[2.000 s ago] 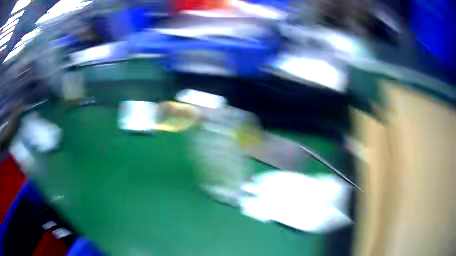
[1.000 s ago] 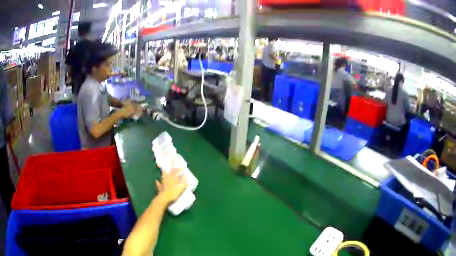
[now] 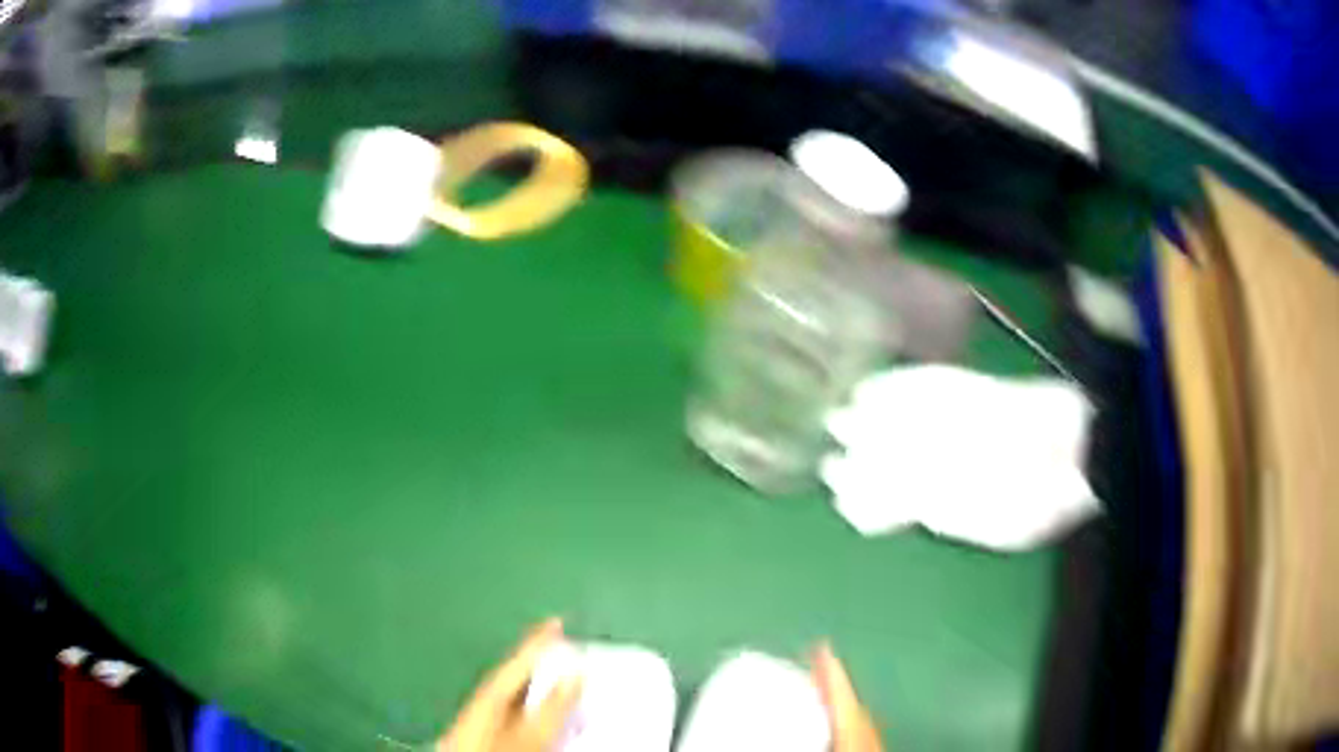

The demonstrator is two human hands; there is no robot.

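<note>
My left hand (image 3: 514, 702), cut off by the bottom edge, holds a white wall socket (image 3: 614, 699). My right hand (image 3: 847, 708), mostly out of the picture, holds a second white wall socket (image 3: 756, 708). The two sockets are side by side over the green mat (image 3: 441, 485), with a narrow gap between them. Both are blurred and cut off below, so their ports cannot be made out. A white glove (image 3: 962, 456) lies crumpled at the right of the mat.
A clear bottle with a white cap (image 3: 800, 353) stands left of the glove, beside a yellow tape roll (image 3: 708, 243). Masking tape (image 3: 551, 188) and a single socket (image 3: 380, 188) lie farther back. A thin rod (image 3: 1024, 326) lies behind the glove. Cardboard sheets (image 3: 1285, 441) stand at the right edge.
The view has swung from the bench's left part down to the mat in front. A hand was on a row of white sockets; now both hands hold one each near the bottom edge.
</note>
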